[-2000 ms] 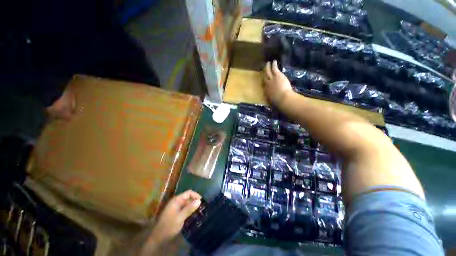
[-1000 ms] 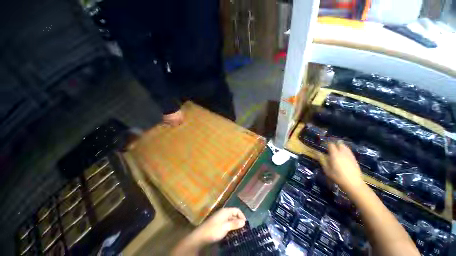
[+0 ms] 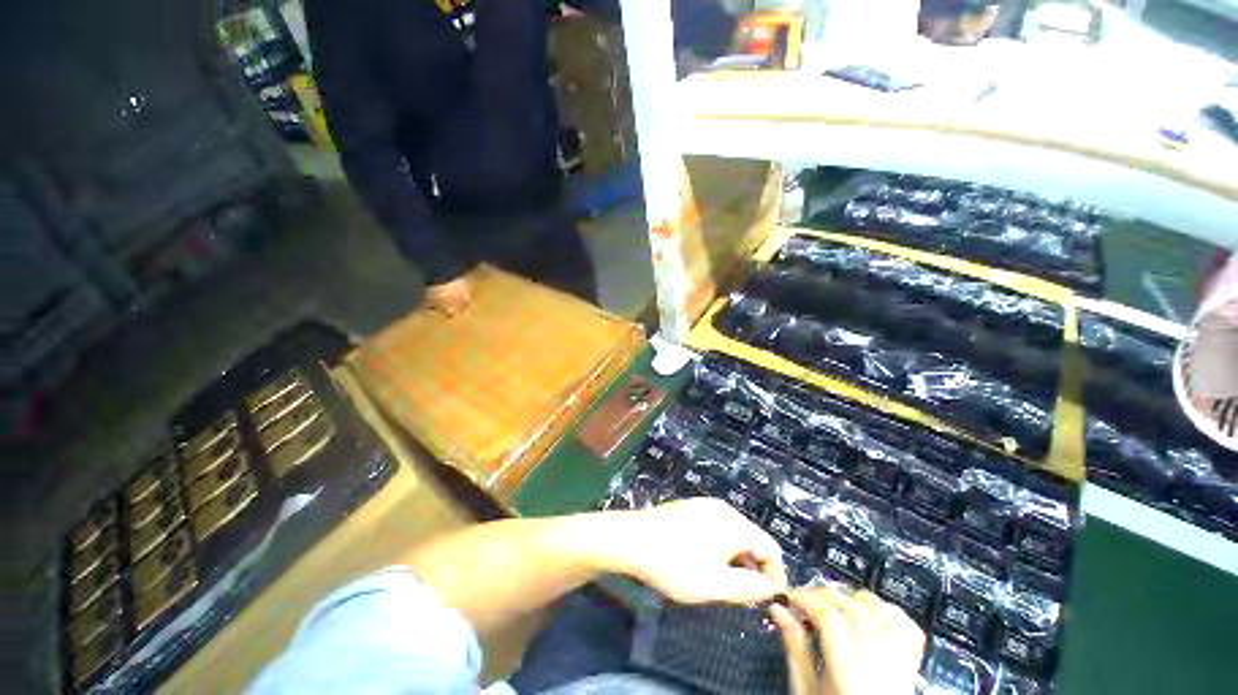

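Observation:
A dark sheet with fine rows (image 3: 713,644) lies low in front of me. My left hand (image 3: 713,550) reaches across from the left, its fingertips pinched at the sheet's upper right corner. My right hand (image 3: 858,641) is beside it, fingers bent and almost touching the left fingertips. Whether a small piece is between the right fingers cannot be told. Beyond my hands, film-wrapped black units (image 3: 849,558) stand in rows in a black tray. The film glares, and my hands hide the tray's near part.
A brown carton (image 3: 492,369) is at left, with a person's hand (image 3: 448,295) on it. A ribbed phone (image 3: 622,417) lies by the tray, near a small white object (image 3: 669,357). A white post (image 3: 656,177), shelf (image 3: 950,141) and filled trays (image 3: 896,340) are beyond. A gold-pocketed tray (image 3: 204,509) is lower left.
My right hand has come back from the tray's far left part to beside my left hand. The left hand has moved right. The view has shifted, showing more of the shelf and the person.

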